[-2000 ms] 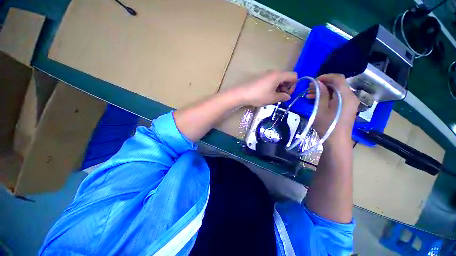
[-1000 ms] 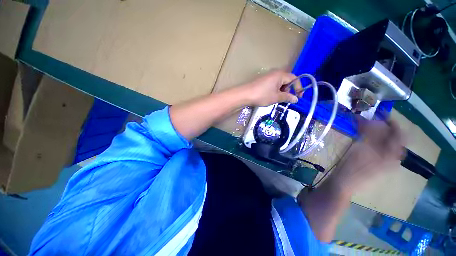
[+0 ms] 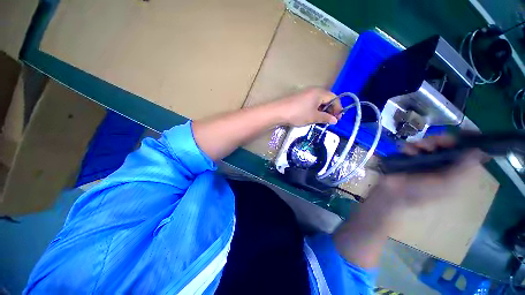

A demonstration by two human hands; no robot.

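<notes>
A black ear cup (image 3: 305, 152) lies on the white holding fixture (image 3: 282, 163) at the bench's near edge. A pale double-hoop headband (image 3: 378, 135) stands up from the cup and leans right. My left hand (image 3: 314, 108) grips the headband's end just above the cup; its fingertips partly hide that spot. My right hand (image 3: 429, 178), blurred by motion, holds the long black electric screwdriver (image 3: 449, 154) to the right of the headband. The thin black microphone boom (image 3: 349, 195) sticks out from the cup to the lower right.
A silver screw feeder (image 3: 432, 103) with a dark top stands in a blue tray (image 3: 360, 57) beyond the fixture. Tan cardboard (image 3: 167, 52) covers the bench at left and right. Crinkled clear film (image 3: 351, 167) lies beside the fixture. An open carton (image 3: 52, 138) is at the left.
My right hand has left the headband, moved right and taken hold of the screwdriver, now lifted off the cardboard. My left hand has stayed at the headband's end.
</notes>
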